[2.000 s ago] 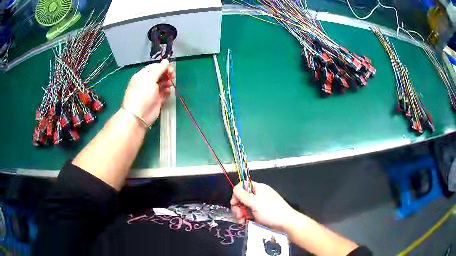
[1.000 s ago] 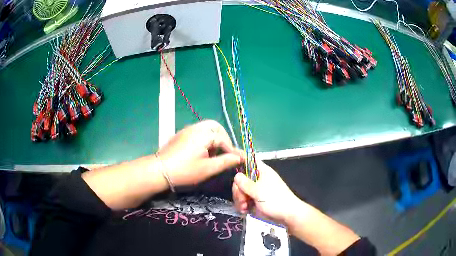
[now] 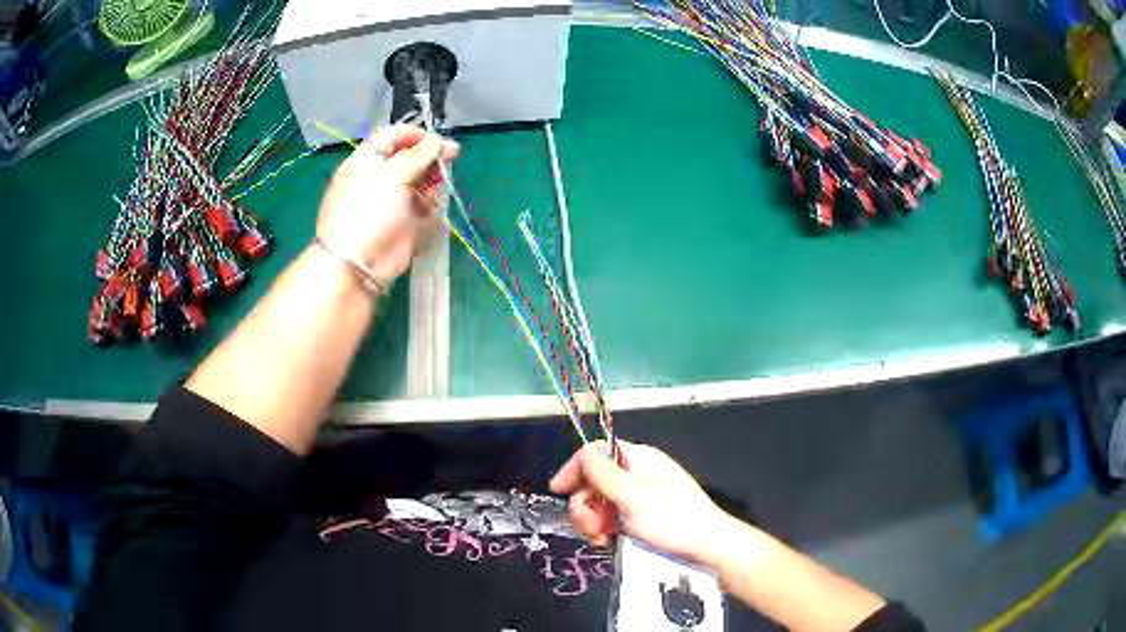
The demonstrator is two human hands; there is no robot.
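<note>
My left hand (image 3: pixel 385 204) is raised at the dark jaws (image 3: pixel 420 93) on the front of the white-grey machine (image 3: pixel 509 80). Its fingers pinch several wires (image 3: pixel 504 282), yellow and blue among them, close to the jaws. My right hand (image 3: pixel 636 496) is low, near the bench's front edge, closed around the lower end of the same wire bundle. Other loose wires (image 3: pixel 556 290) of the bundle point up between my hands. The connector end is mostly hidden in my right hand; a little red shows between the fingers.
A left pile of harnesses (image 3: pixel 173 266) lies beside the machine. A right pile (image 3: pixel 840 154) and a narrow harness bundle (image 3: pixel 1022 253) lie farther right. A white cable (image 3: pixel 563 210) runs from the machine. A green fan (image 3: pixel 142 25) stands behind; a blue stool (image 3: pixel 1022 459) is beyond the bench edge.
My left hand has moved from beside my right hand up to the machine's jaws, now with other wires. The red-black wire that ran to the jaws no longer hangs there. My right hand is slightly lower.
</note>
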